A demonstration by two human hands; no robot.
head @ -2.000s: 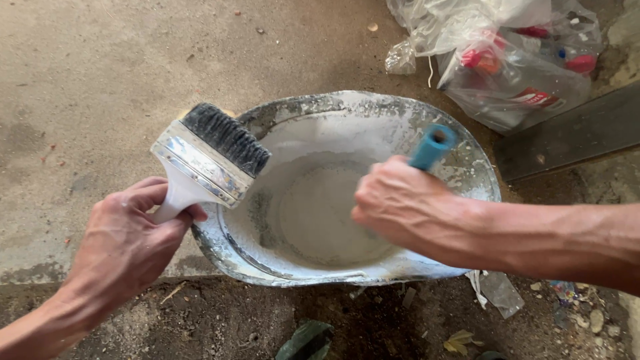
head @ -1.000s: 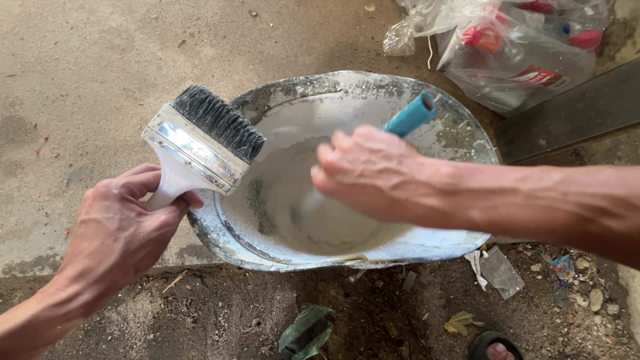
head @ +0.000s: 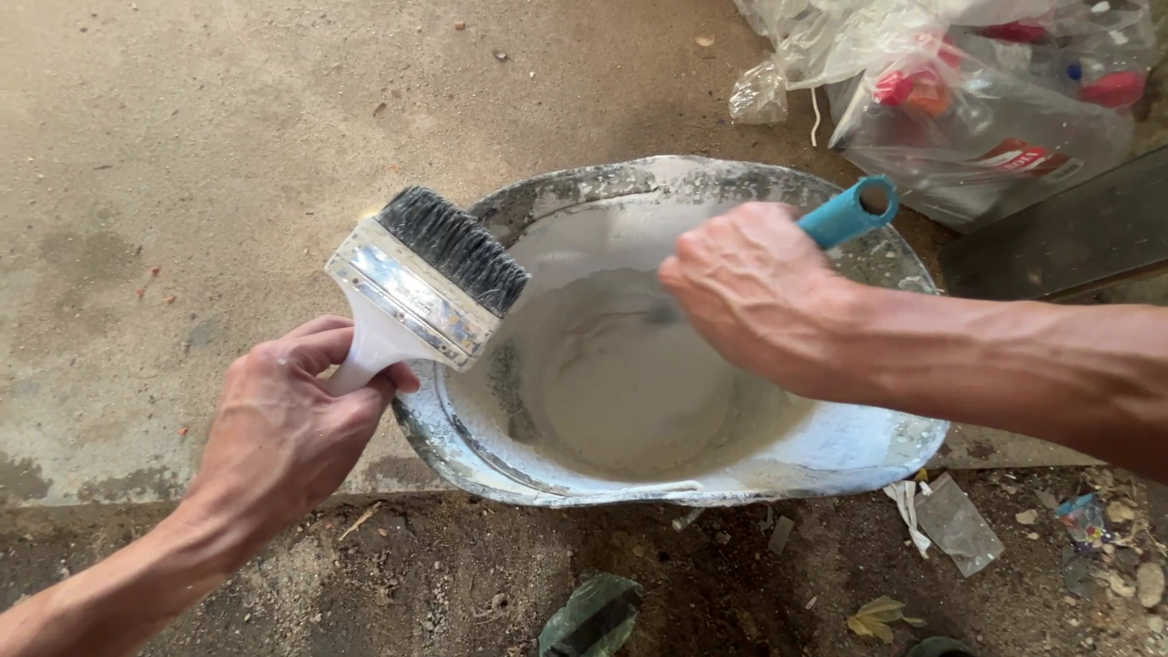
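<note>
My left hand [head: 297, 401] grips the white handle of a wide paintbrush [head: 420, 287], held tilted with its dark bristles up, over the left rim of a paint-crusted basin [head: 876, 456]. Greyish-white liquid [head: 630, 383] lies in the bottom of the basin. Above its right half, my right hand [head: 753, 283] is closed around a tool with a blue handle [head: 849, 214], whose holed end sticks out past the hand. The tool's lower end is hidden or blurred, so its kind cannot be told.
Clear plastic bags [head: 976, 119] with red-capped items lie at the upper right, beside a dark metal beam [head: 1058, 228]. The basin stands at the edge of a concrete slab [head: 201, 182]. Below are soil, a plastic scrap [head: 958, 525], a dry leaf [head: 881, 619] and a green piece [head: 593, 613].
My right hand, with the blue-handled tool, has shifted about over the basin, left and then back to the right. My left hand still holds the paintbrush at the left rim.
</note>
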